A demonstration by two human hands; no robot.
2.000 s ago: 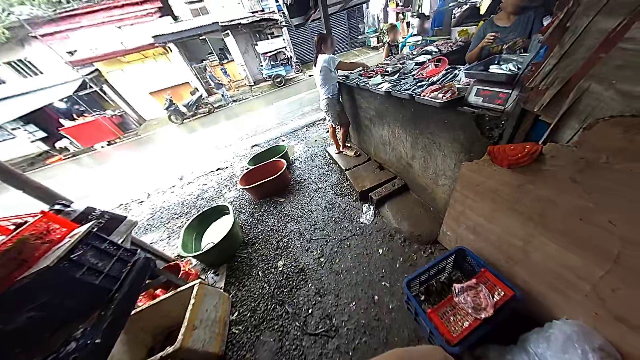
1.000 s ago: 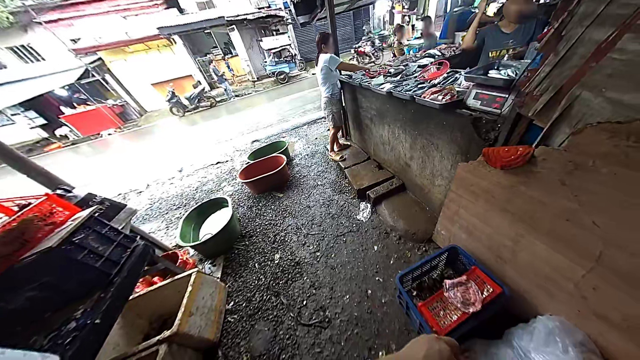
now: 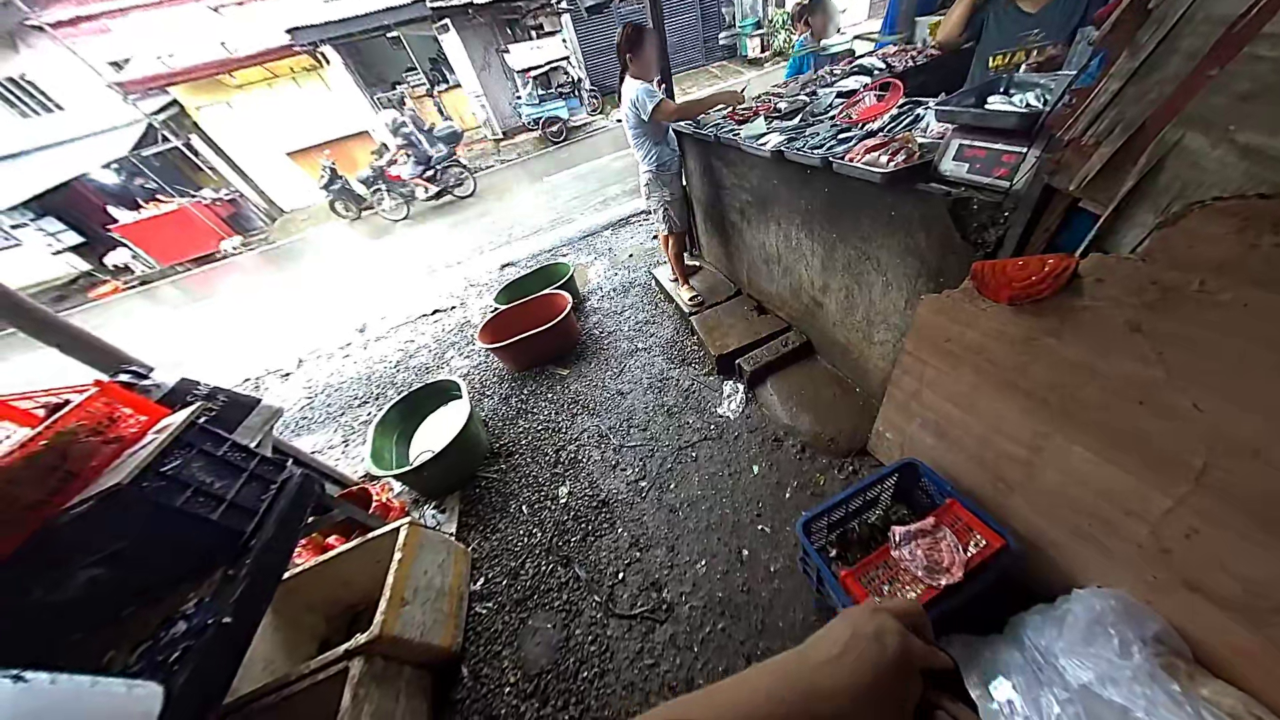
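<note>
My left hand (image 3: pixel 885 655), its forearm entering from the bottom middle, has its fingers bent beside a clear plastic bag (image 3: pixel 1085 655) at the lower right. The fingertips are partly hidden, so a grip on the bag cannot be made out. Just beyond the hand is a blue plastic crate (image 3: pixel 815 545) with dark contents. A red perforated basket (image 3: pixel 975 525) rests in the crate, holding small pieces and a pinkish plastic bag (image 3: pixel 928 550). My right hand is not in view.
A plywood panel (image 3: pixel 1060 400) borders the right. Foam boxes (image 3: pixel 430 590) and dark crates (image 3: pixel 220 490) stand left. Green (image 3: pixel 465 470) and red tubs (image 3: pixel 530 335) sit on wet gravel. A person (image 3: pixel 655 130) stands on concrete blocks (image 3: pixel 735 325) at a fish counter (image 3: pixel 810 230); others are behind it.
My left hand has come further into view beside the plastic bag. A motorcycle with a rider has appeared on the road. The person behind the counter has shifted and raised an arm.
</note>
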